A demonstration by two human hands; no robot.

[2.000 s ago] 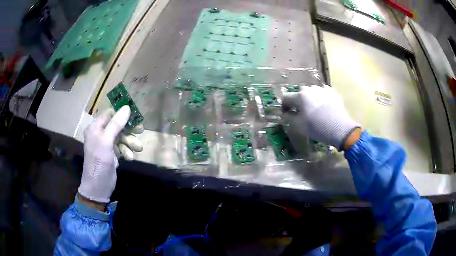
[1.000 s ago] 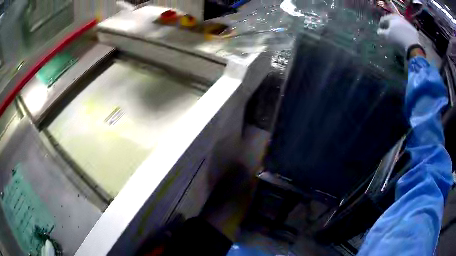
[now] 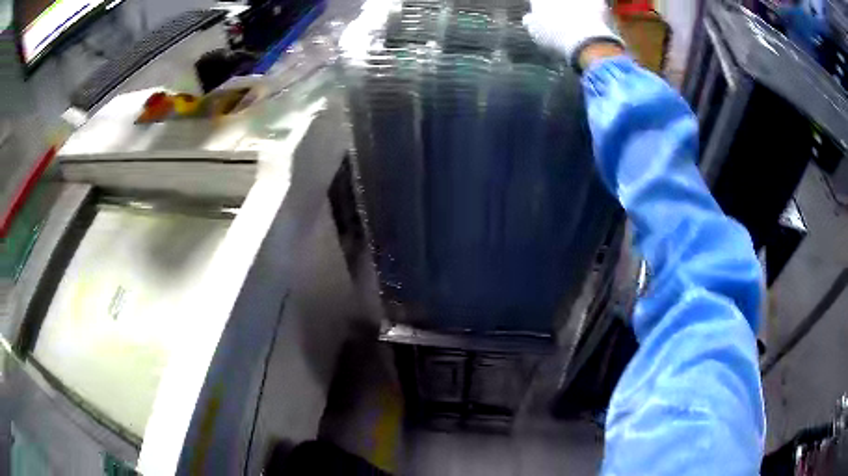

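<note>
The tall tray stack [image 3: 465, 186] stands in the middle, bluish, dark and ribbed, with its top cut off by the picture's upper edge. My right hand [image 3: 569, 23], in a white glove, is at the stack's upper right edge. Its fingers are blurred and partly cut off, so I cannot tell whether they grip a tray. A bright white patch [image 3: 370, 33] shows at the stack's upper left and looks like glare on plastic. My left hand is not in view, and no left sleeve shows.
The white-framed machine [image 3: 218, 316] with its pale panel [image 3: 116, 302] is at the left. Red and yellow items [image 3: 172, 105] lie on its far end. A keyboard [image 3: 144, 56] is at the upper left. Dark equipment [image 3: 758, 139] stands at the right. A dark stand [image 3: 465, 372] is under the stack.
The view has swung right, from the fixture and filled blister tray to the tray stack. My right hand has left the blister tray and is at the stack. My left hand has gone out of view.
</note>
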